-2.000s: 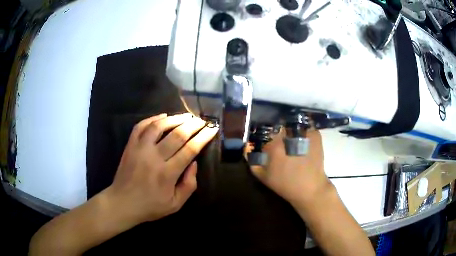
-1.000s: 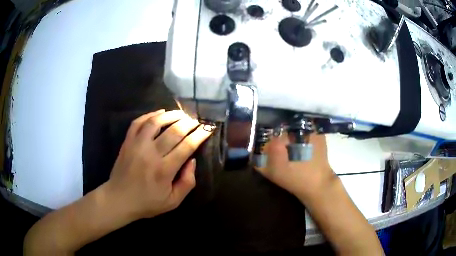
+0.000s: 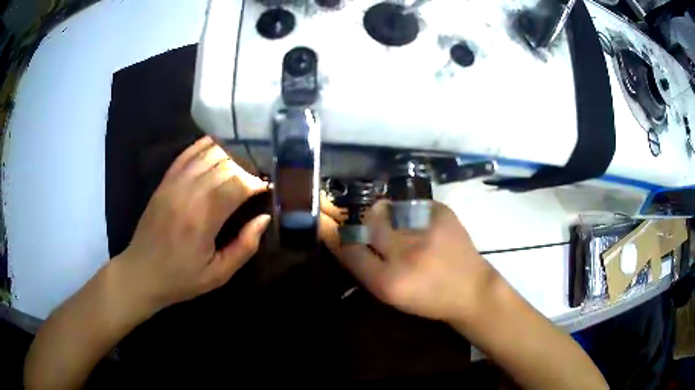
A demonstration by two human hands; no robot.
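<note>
The dark fabric panel point(image 3: 145, 137) lies flat under the white sewing machine head point(image 3: 472, 99). My left hand point(image 3: 183, 221) rests on it left of the shiny take-up lever guard point(image 3: 297, 179); its thumb is apart from its fingers, whose tips reach the lit area by the guard. My right hand point(image 3: 427, 266) is right of the guard, behind and below the grey tension knobs point(image 3: 410, 213). The guard and knobs partly hide its fingers. A small thin pale tip point(image 3: 349, 292) shows below it; whether the hand holds it is unclear. Needle and presser foot are mostly hidden.
The white table point(image 3: 57, 152) has a worn edge. A black strap point(image 3: 594, 107) wraps the machine arm. At the right edge lie a clear packet with dark contents point(image 3: 583, 263) and tan cardboard pieces point(image 3: 617, 270).
The view has shifted, so the machine and fabric appear further left. My left thumb has spread from the fingers. My right hand shows more below the knobs, closer to the guard. A pale tip now shows.
</note>
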